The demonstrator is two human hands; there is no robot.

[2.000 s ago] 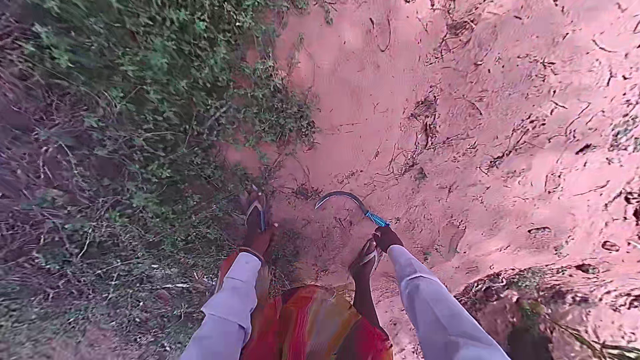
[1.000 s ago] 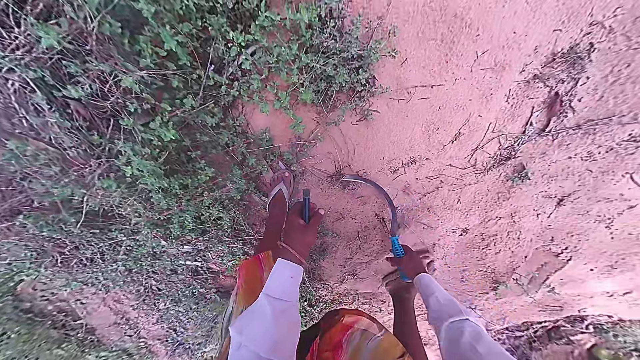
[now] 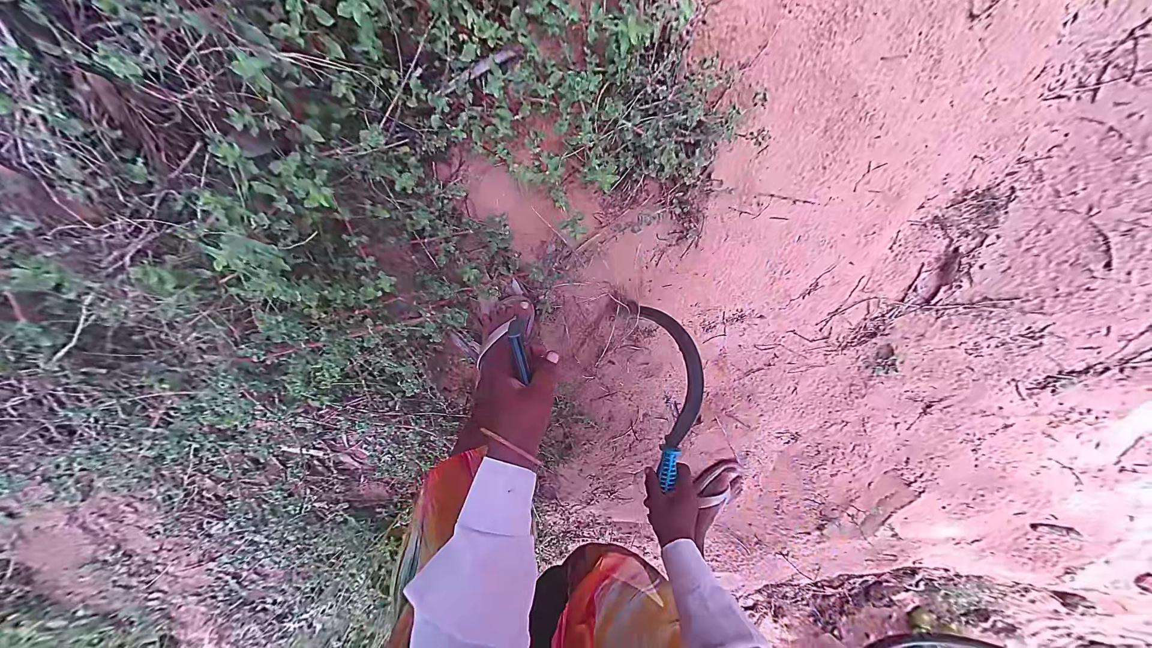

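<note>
My right hand is closed around the blue handle of a sickle. The sickle's dark curved blade rises from the fist and bends left over the soil, its tip near some thin dry stems. My left hand, with a thin band at the wrist, grips a short dark object with blue sides; what it is I cannot tell. This hand is above my left foot, beside the green low shrubs. My right foot, in a sandal, is just right of my right hand.
Dense leafy shrubs and dry twigs cover the left side. Reddish bare soil spreads to the right, with scattered twigs and a dry clump. A dark curved edge shows at the bottom right. My orange patterned cloth hangs between my arms.
The sickle blade has swung from pointing up-left to standing more upright, with its tip curving left. The short dark object has come into sight in my left hand. The view has moved closer to the ground.
</note>
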